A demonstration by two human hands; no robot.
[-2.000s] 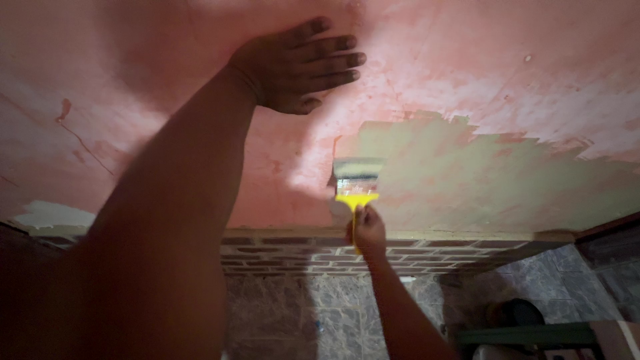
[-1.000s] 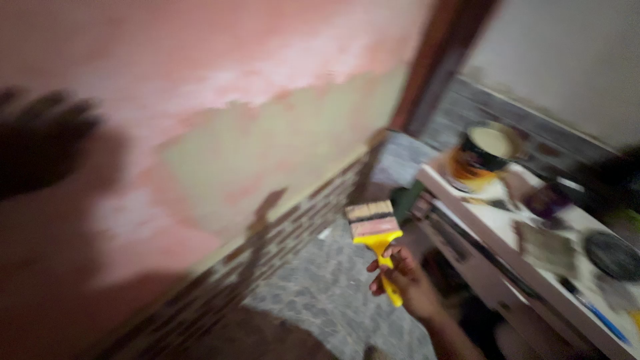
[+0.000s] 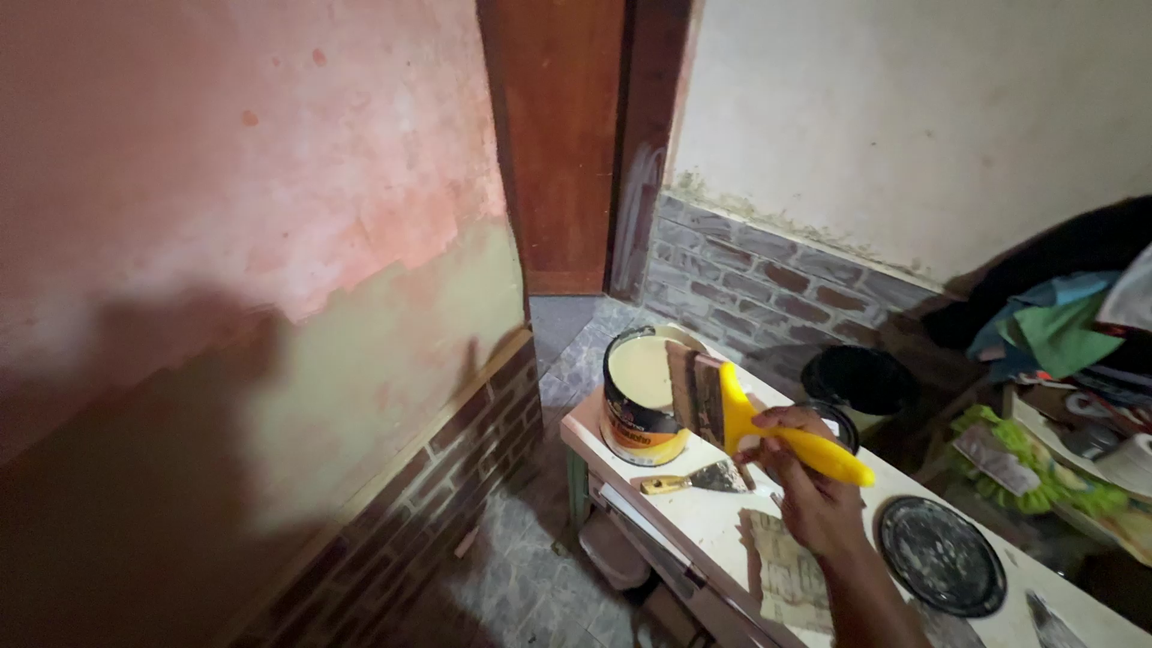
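My right hand (image 3: 805, 477) grips the yellow handle of a wide flat paintbrush (image 3: 738, 414). The bristles point left, over the right side of an open paint can (image 3: 643, 396) of pale cream paint; whether they touch the rim or the paint, I cannot tell. Just below the brush, a putty knife (image 3: 697, 479) with a worn wooden handle lies on the white tabletop. On the left, the pink wall (image 3: 360, 135) bears a pale green painted area (image 3: 423, 315) along its lower part. My left hand is out of view.
The white table (image 3: 661, 522) also holds a round black lid (image 3: 940, 555) and a piece of sandpaper or stained paper (image 3: 792, 571). Beyond it stand a black bucket (image 3: 855, 378) and a heap of cloths (image 3: 1053, 324). A brown wooden door (image 3: 567, 135) is at the back.
The view has swung right from the wall to the table. My right hand has carried the brush away from the wall to the paint can. My left hand, earlier against the wall, has left view.
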